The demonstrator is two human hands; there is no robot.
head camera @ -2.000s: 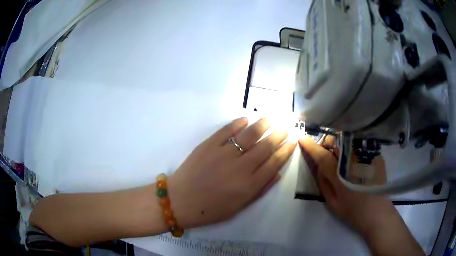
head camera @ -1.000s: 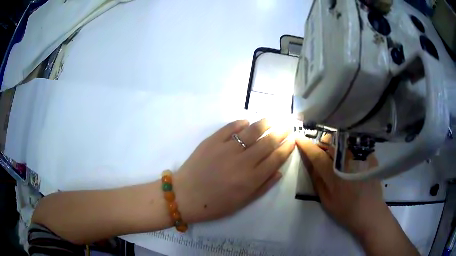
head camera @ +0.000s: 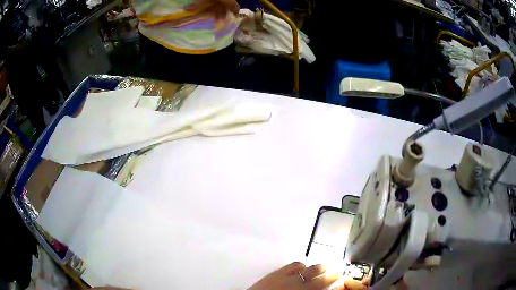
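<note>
A large white fabric panel (head camera: pixel 164 238) lies flat on the white table, running from the left bin toward the machine. The sewing machine head (head camera: pixel 390 209) stands at the right, its needle area in bright glare. My left hand (head camera: pixel 300 277), with a ring, lies flat on the fabric beside the needle area, cut off by the bottom edge. Only fingertips of my right hand (head camera: pixel 353 285) show under the machine head; the rest is hidden or out of the picture. Whether they pinch the fabric is not visible.
Narrow folded white pieces (head camera: pixel 192 124) lie across the upper left of the table. A blue-rimmed bin (head camera: pixel 28 170) is at the left. A machine lamp (head camera: pixel 372 88) stands behind the machine. Across the table are a person in a striped top (head camera: pixel 186 28) and a yellow-framed rack (head camera: pixel 295 51).
The view has tilted up, so the far table edge, lamp and person now show. My hands and the machine sit lower in the picture. My hands stay close to the needle area.
</note>
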